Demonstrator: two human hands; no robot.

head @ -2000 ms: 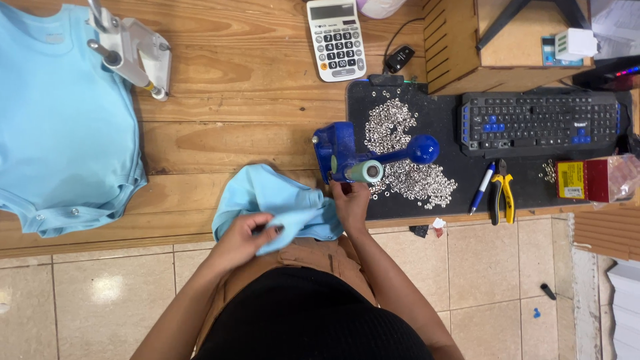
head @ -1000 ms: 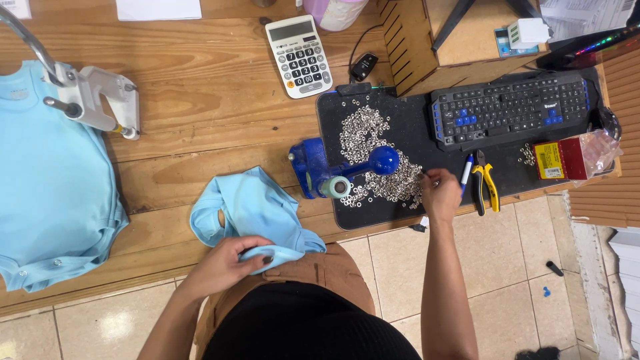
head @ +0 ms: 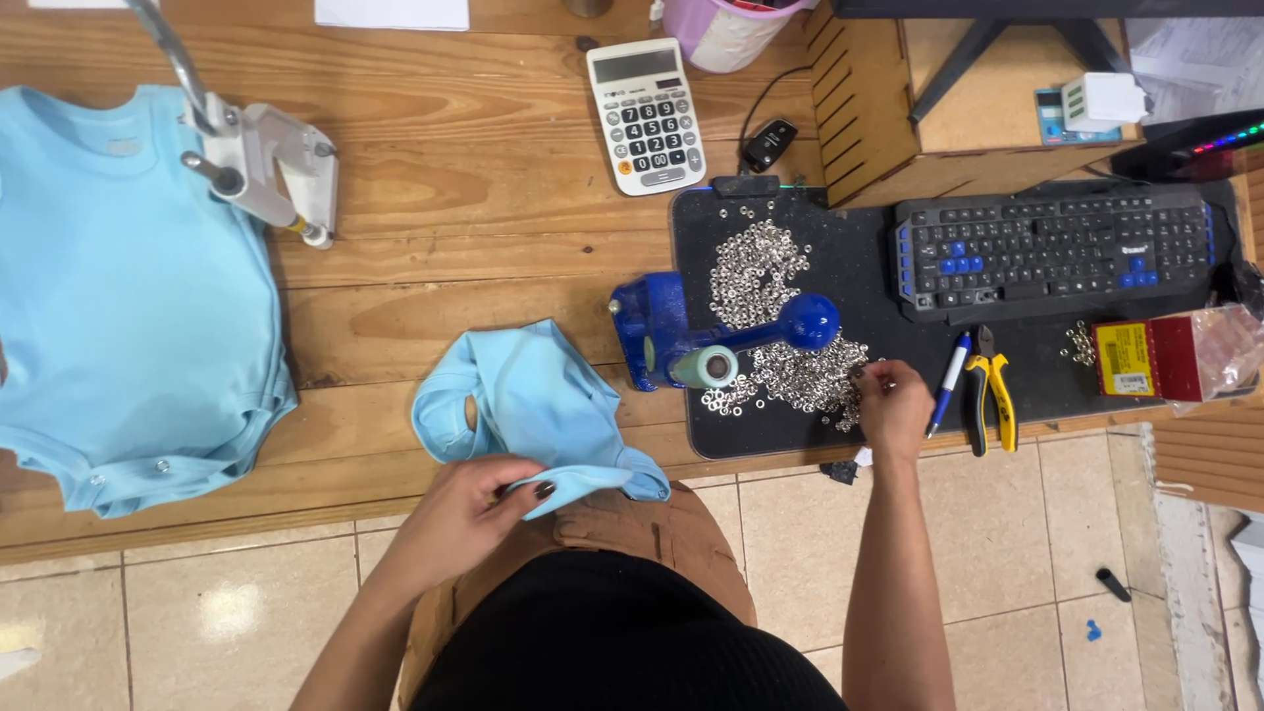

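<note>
My left hand (head: pixel 479 509) pinches the edge of a light blue baby bodysuit (head: pixel 553 395), which lies bunched over the table's front edge. At the right end of a pile of small metal snap rings (head: pixel 805 380) is my right hand (head: pixel 894 400), fingertips together; whether a ring is between them cannot be told. Between the hands stands a blue hand press (head: pixel 652 331) with a ball-ended lever and a pale green round part. More snap rings (head: pixel 755 272) lie behind the lever on a black desk mat (head: pixel 711 430).
Far left, more light blue bodysuits (head: pixel 138 296) lie beside a white press (head: pixel 286 173). A calculator (head: pixel 647 118) and car key (head: pixel 770 145) lie at the back. Right of my right hand are a pen (head: pixel 950 385), yellow-black pliers (head: pixel 990 390), a keyboard (head: pixel 1057 247) and a red box (head: pixel 1145 357).
My right hand has left the blue press and moved right to the far end of the ring pile. My left hand still holds the bodysuit's edge. The view has shifted.
</note>
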